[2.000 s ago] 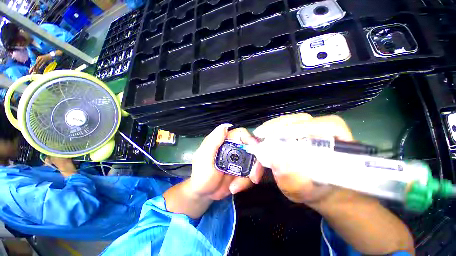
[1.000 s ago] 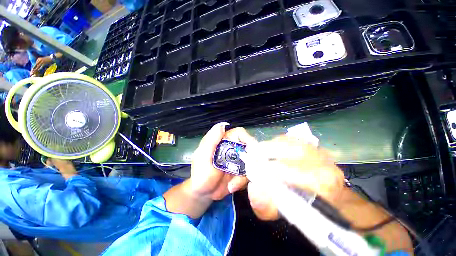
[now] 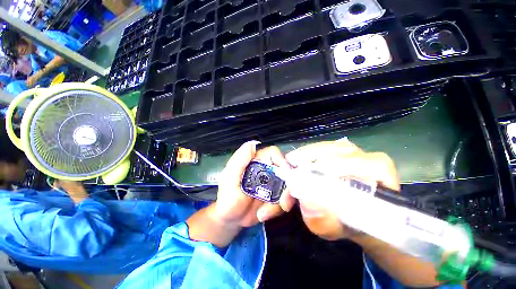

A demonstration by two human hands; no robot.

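My left hand (image 3: 233,189) holds a small rounded-square device housing (image 3: 263,181), black inside with a silver rim, a round centre and a small pale rectangle. My right hand (image 3: 339,186) is closed around a translucent white dispensing syringe (image 3: 396,220). The syringe's front end is at the housing's upper right edge; its tip is too blurred to tell if it touches. A bright green adapter (image 3: 459,254) is on the syringe's rear, at lower right, and a dark slim piece lies along the barrel.
Stacked black blister trays (image 3: 237,84) stand in front, with white housing parts (image 3: 362,53) and a dark one (image 3: 439,41) in pockets. A lime-green fan (image 3: 82,132) stands left. An orange-and-white item (image 3: 186,155) lies on the green bench. Blue-sleeved people are at left.
Since one second ago, the syringe has swung up at its rear, so the green adapter shows again at lower right. My right hand has turned with it. My left hand and the housing have barely moved.
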